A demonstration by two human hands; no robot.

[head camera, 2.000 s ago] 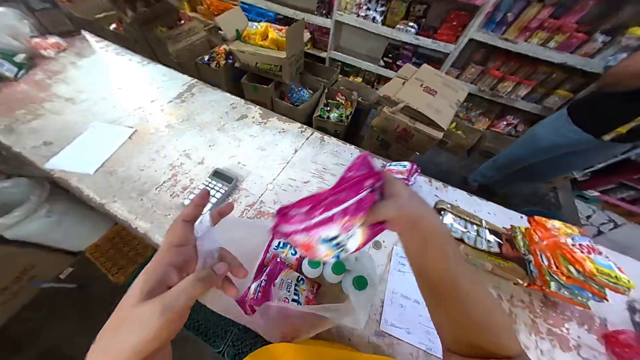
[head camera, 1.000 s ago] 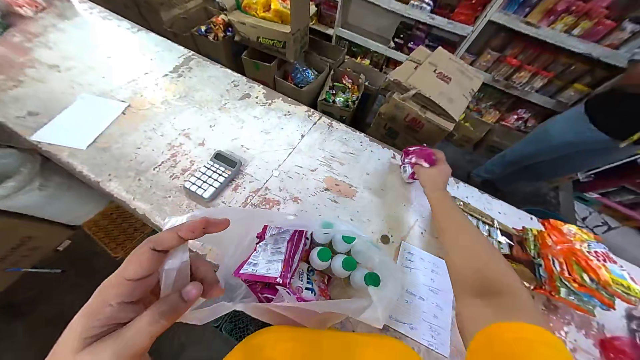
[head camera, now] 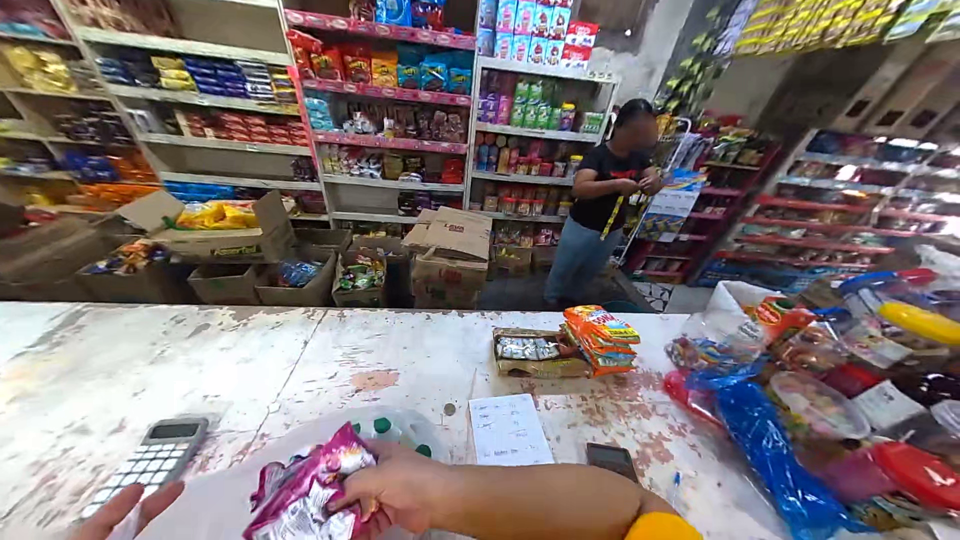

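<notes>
A pink-and-silver packet bundle [head camera: 319,484] is in my right hand [head camera: 401,484], over the white plastic bag [head camera: 225,487]. Green bottle caps [head camera: 382,425] show in the bag behind that hand. At the lower left edge, my left hand [head camera: 124,517], mostly out of frame, pinches what looks like the bag's edge. Beside it on the worn white counter lies a grey calculator [head camera: 150,461]. A handwritten paper [head camera: 510,430] lies to the right of the bag.
An open carton of silver packets [head camera: 536,352] and stacked orange packets [head camera: 602,337] stand on the counter. A phone [head camera: 611,459], a pen [head camera: 676,484] and heaped plastic goods [head camera: 817,405] are at right. Beyond, a person [head camera: 607,195] stands near cartons and shelves.
My right hand has come back from the counter's far side to over the bag, holding pink packets. The view has tilted up, showing more of the shop.
</notes>
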